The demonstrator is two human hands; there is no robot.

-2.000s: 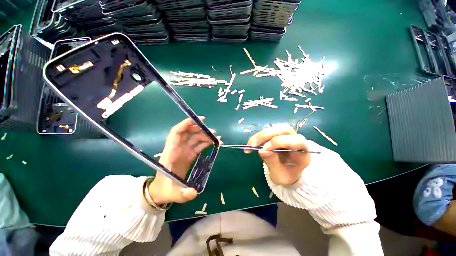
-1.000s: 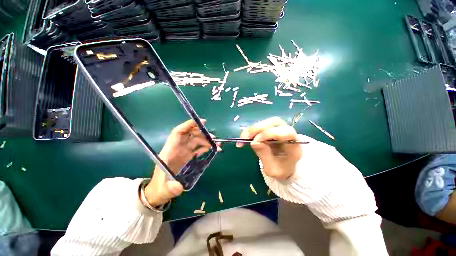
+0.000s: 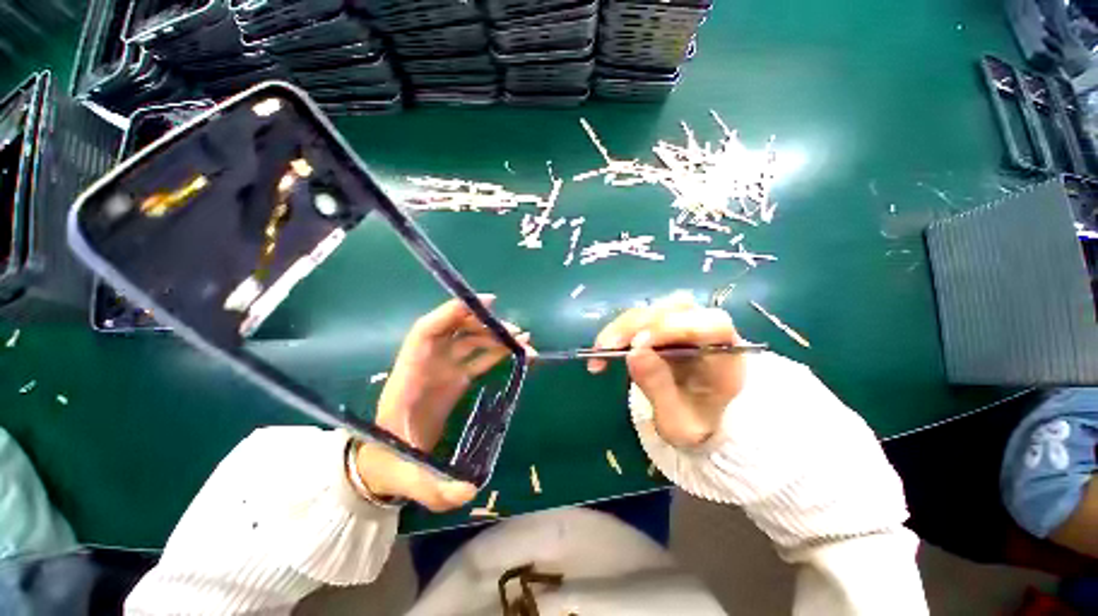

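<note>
A black phone frame (image 3: 154,278) with a large open window is tilted up to the left. Its closed end has an orange-gold flex cable (image 3: 279,217), a round camera hole (image 3: 326,202) and a pale strip (image 3: 293,279). My left hand (image 3: 421,391) holds the frame's lower right end, thumb below, fingers behind and at the right edge. My right hand (image 3: 683,361) grips thin metal tweezers (image 3: 722,349). Their tip points left and meets the frame's edge beside my left fingertips. Whether the tip holds anything is too small to tell.
Cream liner strips (image 3: 722,181) lie heaped on the green mat (image 3: 843,289), with small bits near its front edge. Stacked frames (image 3: 542,54) stand at the back and left. A ribbed grey stack (image 3: 1011,289) stands at right. Another person's sleeve (image 3: 1045,457) shows at right, another at left.
The frame's far end swings up to the right, then back down to the left and nearer the camera. The tweezers stay at the frame's right edge. Both hands keep their holds.
</note>
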